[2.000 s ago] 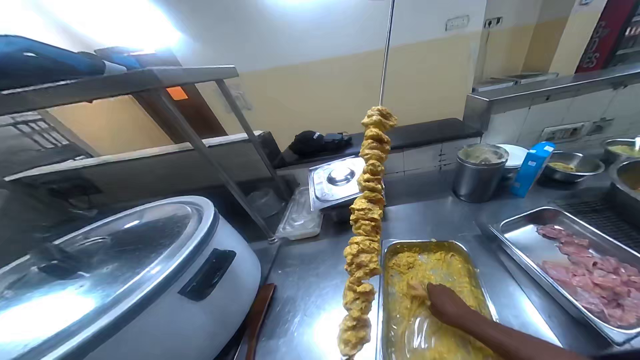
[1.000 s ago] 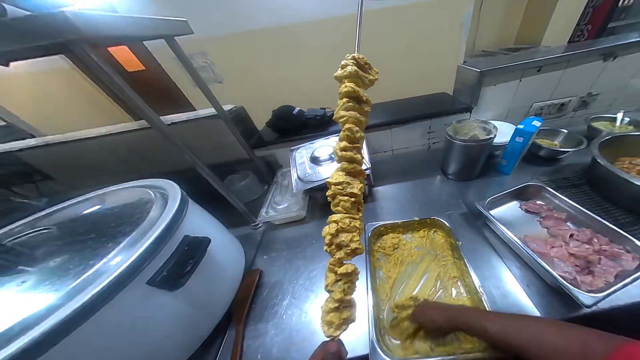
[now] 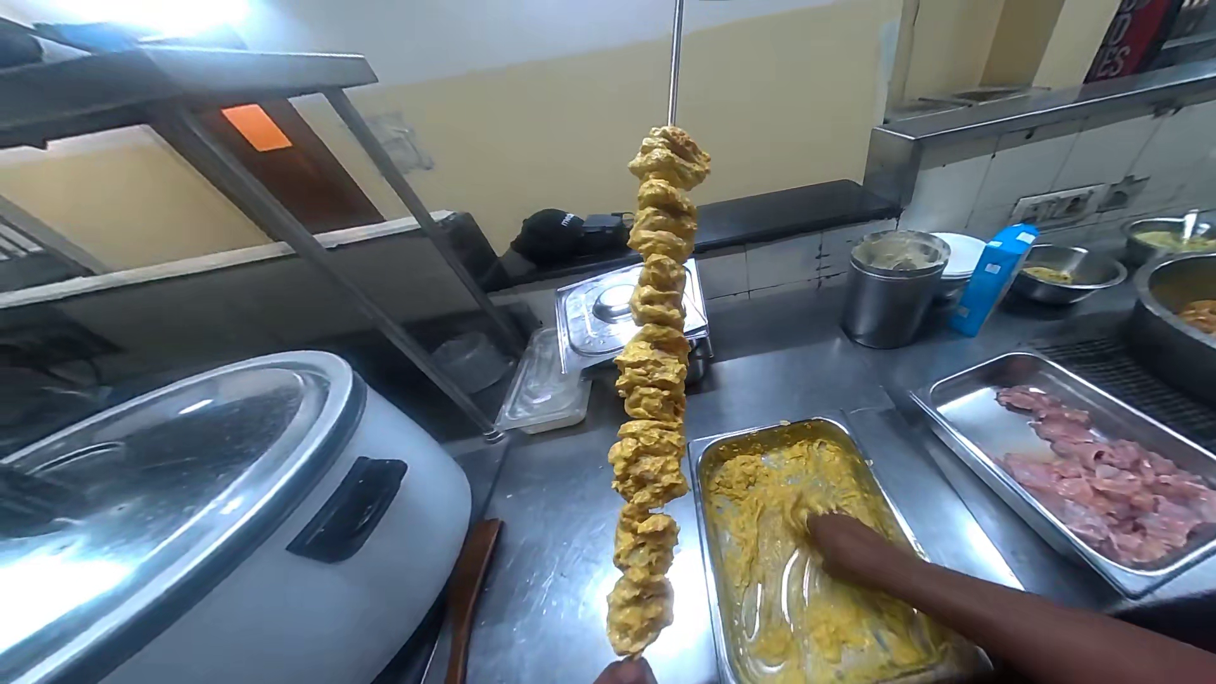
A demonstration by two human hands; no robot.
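A metal skewer (image 3: 675,66) stands upright in the middle of the view, threaded with several pieces of meat (image 3: 652,366) coated in yellow marinade. At the bottom edge, my left hand (image 3: 625,672) grips its lower end; only the tip of that hand shows. My right hand (image 3: 836,541) reaches into a steel tray (image 3: 708,560) of yellow marinade (image 3: 760,494), its fingers sunk in the coating. Whether those fingers hold a piece cannot be seen. A second steel tray (image 3: 959,432) at the right holds raw pink meat (image 3: 1111,480).
A large white cooker (image 3: 399,560) with a glass lid fills the left. A wooden utensil (image 3: 472,589) lies beside it. Behind are a lidded steel container (image 3: 589,318), a plastic box (image 3: 546,394), a steel canister (image 3: 893,294), a blue carton (image 3: 993,280) and bowls.
My right hand has moved from the near part of the marinade tray farther up it since one second ago. My left hand remains at the skewer's lower end.
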